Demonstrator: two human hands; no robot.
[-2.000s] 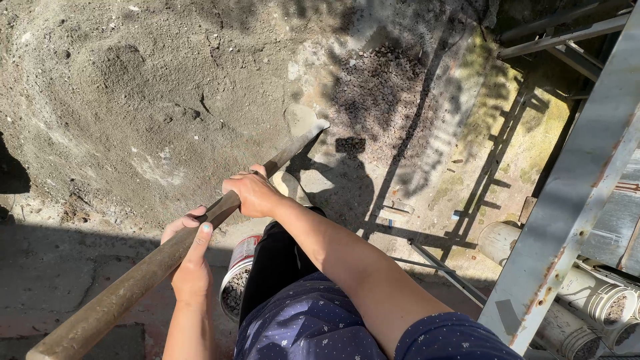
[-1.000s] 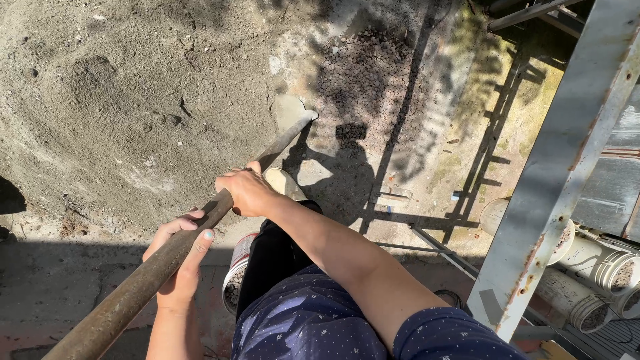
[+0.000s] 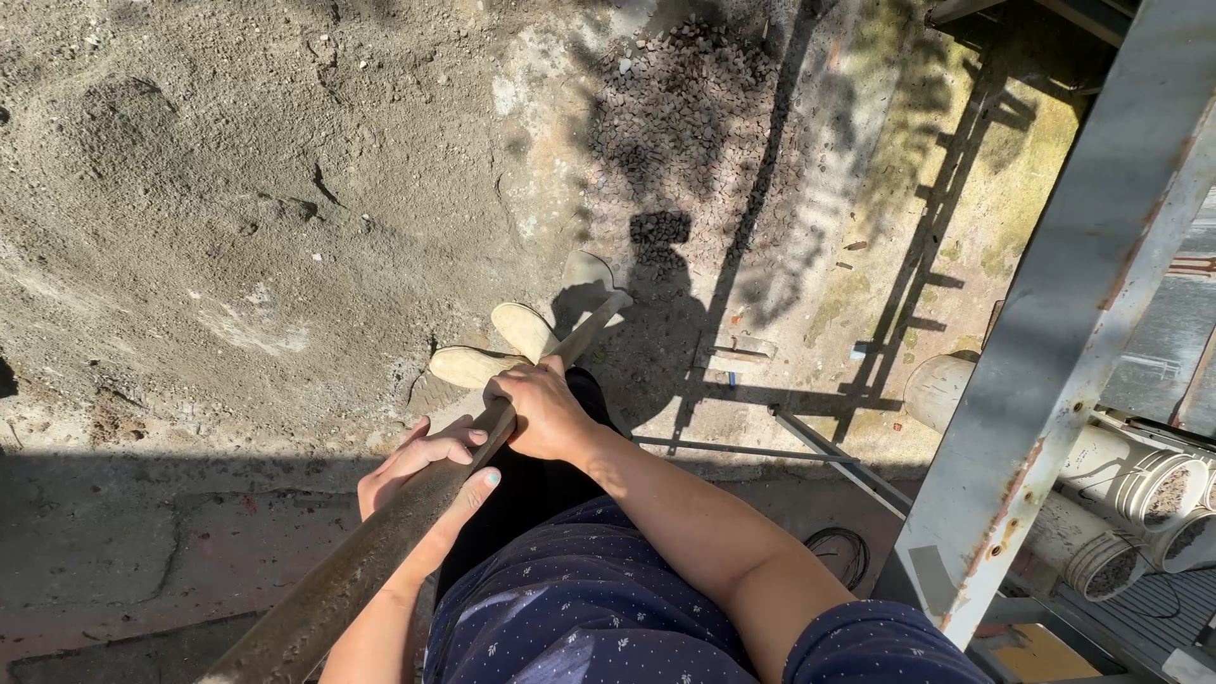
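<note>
A long-handled shovel slants across the view, its brown wooden handle running from the bottom left toward my feet. My right hand is closed around the handle lower down, nearer the blade. My left hand wraps more loosely around it farther up, thumb on one side and fingers on the other. The pale shovel blade lies partly in shadow on the ground just beyond my light-coloured shoes, between the sand pile and the gravel.
A rusty metal beam rises on the right. Beyond it, several white buckets of gravel lie at an angle in view. A thin metal bar and a coiled black cable are near my right side. A concrete ledge lies left.
The shovel blade has moved away from the sand pile's edge, closer to my feet. Both shoes now show side by side. The bucket beside my legs is no longer visible. Both hands stay on the handle.
</note>
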